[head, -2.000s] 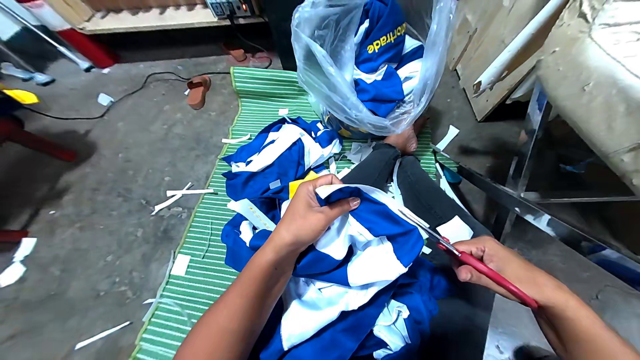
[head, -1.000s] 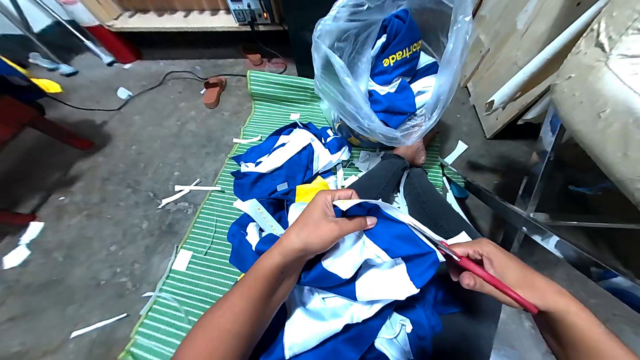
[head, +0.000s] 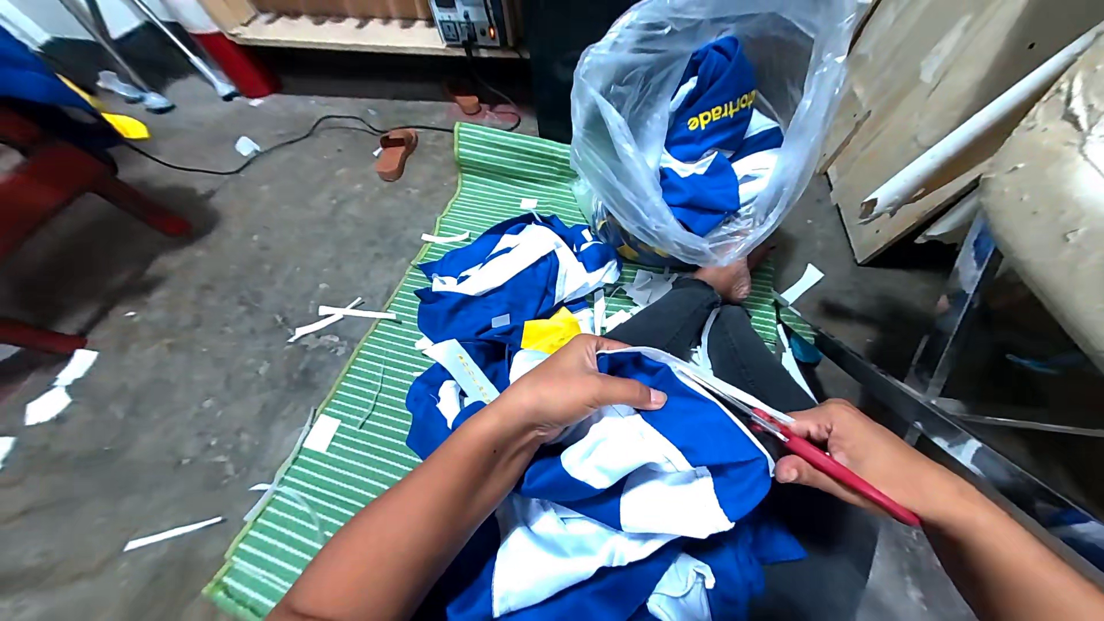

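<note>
My left hand (head: 573, 384) pinches the upper edge of a blue and white garment (head: 655, 466) that lies bunched over my lap. In my right hand (head: 841, 448) are red-handled scissors (head: 824, 466), whose blades lie along the garment's white edging. Whether the blades are parted is hard to tell. Beyond my left hand, a yellow piece of cloth (head: 550, 331) and more blue and white garments (head: 517, 267) rest on a green striped mat (head: 371, 405). A clear plastic bag (head: 604, 129) past my feet holds more blue and white fabric (head: 711, 138).
White scraps (head: 345, 313) are scattered on the mat and concrete floor. A brown slipper (head: 397, 155) and a black cable (head: 302, 138) lie beyond the mat. A red chair (head: 78, 181) is at left; a metal frame (head: 931, 405) and worn padded seat (head: 1048, 172) are at right.
The scissors' blades have shifted slightly along the garment's edge. Both hands keep their hold.
</note>
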